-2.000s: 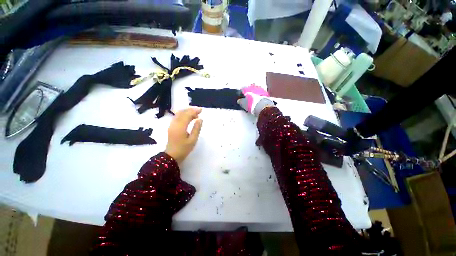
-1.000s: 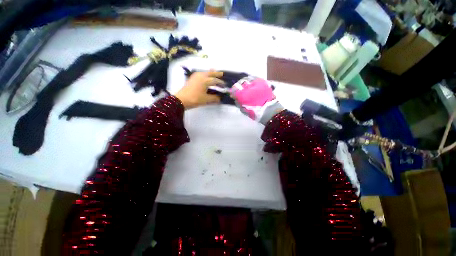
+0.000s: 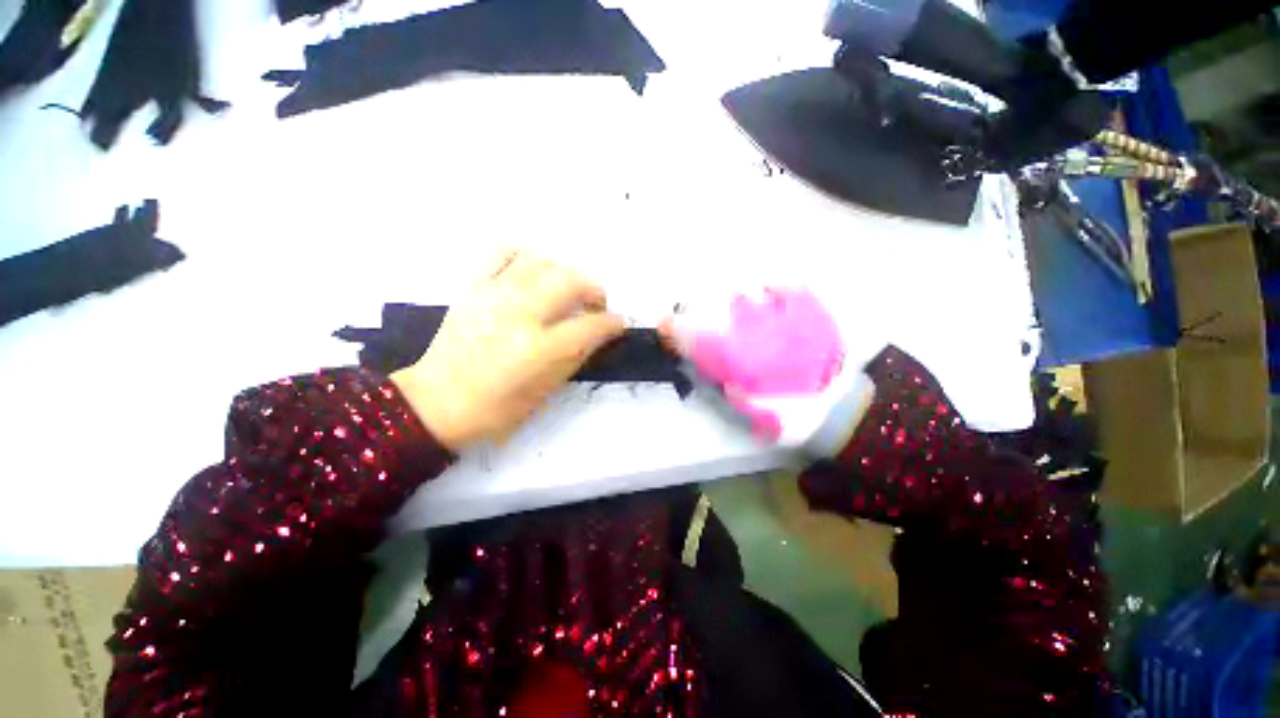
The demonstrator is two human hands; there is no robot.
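A narrow black fabric strip (image 3: pixel 639 361) lies at the white table's near edge. My bare left hand (image 3: pixel 512 344) lies over its middle, thumb and fingertips pinching its upper edge. My right hand (image 3: pixel 769 358), in a pink and white fingerless glove and blurred, has its fingertips on the strip's right part. The left hand hides part of the strip; its ragged left end shows. A flat black stack of cut pieces (image 3: pixel 470 49) lies farther back.
The steam iron (image 3: pixel 856 133) stands at the back right with its hose and cord (image 3: pixel 1151 161) running right. Another black stack (image 3: pixel 84 267) lies at left, and fanned black pieces (image 3: pixel 148 70) at upper left. A cardboard box (image 3: pixel 1179 386) is beyond the table's right edge.
The view has tilted down towards the near edge. Both hands have left the black stack farther back and are now nearer my body, on a narrow strip at the table edge.
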